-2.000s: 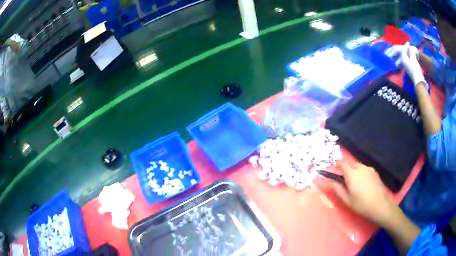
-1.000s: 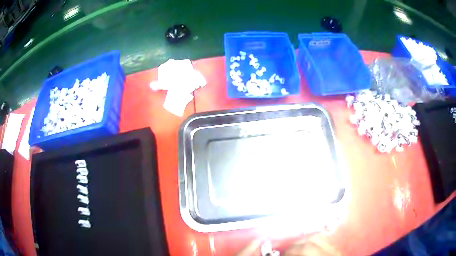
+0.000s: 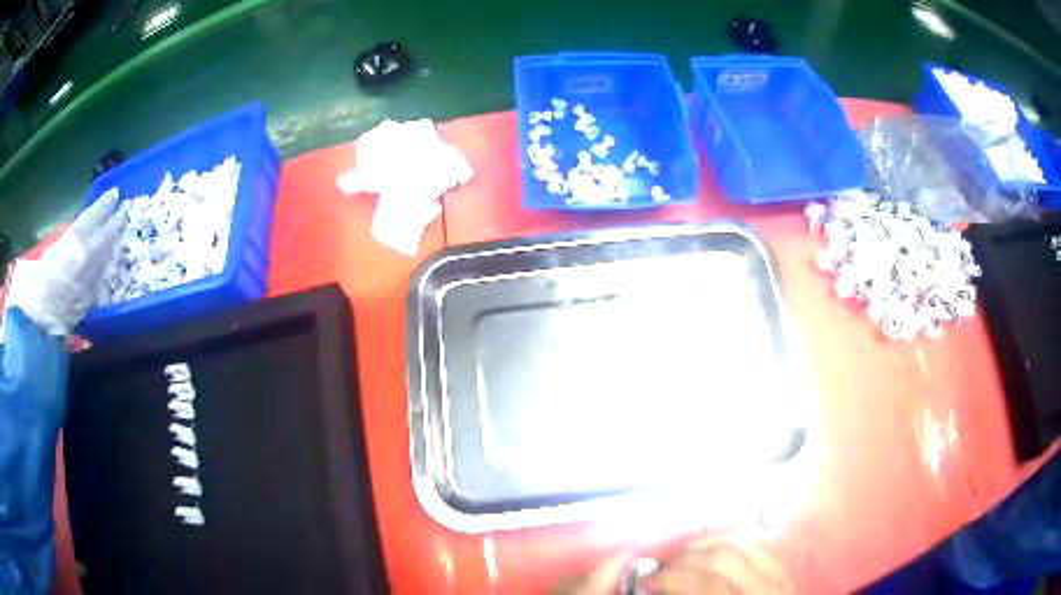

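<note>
My left hand (image 3: 591,580) and my right hand (image 3: 724,570) are at the bottom edge, washed out by glare and mostly cut off. Their fingertips meet around a small white part (image 3: 639,571) with a dark spot. The steel tray (image 3: 428,401) lies just beyond them; strong glare hides most of its inside. A heap of white parts (image 3: 902,267) lies on the mat to its right. The black tray (image 3: 262,453) at left holds a single row of small white pieces (image 3: 183,447).
A neighbour's white-gloved hand (image 3: 64,273) is at the large blue tote (image 3: 258,215) of white parts. A blue bin (image 3: 605,87) with white pieces, an empty blue bin (image 3: 780,140), a crumpled white cloth (image 3: 407,174), a clear bag (image 3: 948,169) and another black tray (image 3: 1024,325) stand around.
The view has swung from the right to the bench in front. The neighbour's gloved hand has come in at the left tote. My hands stay together at the bottom edge since one second ago.
</note>
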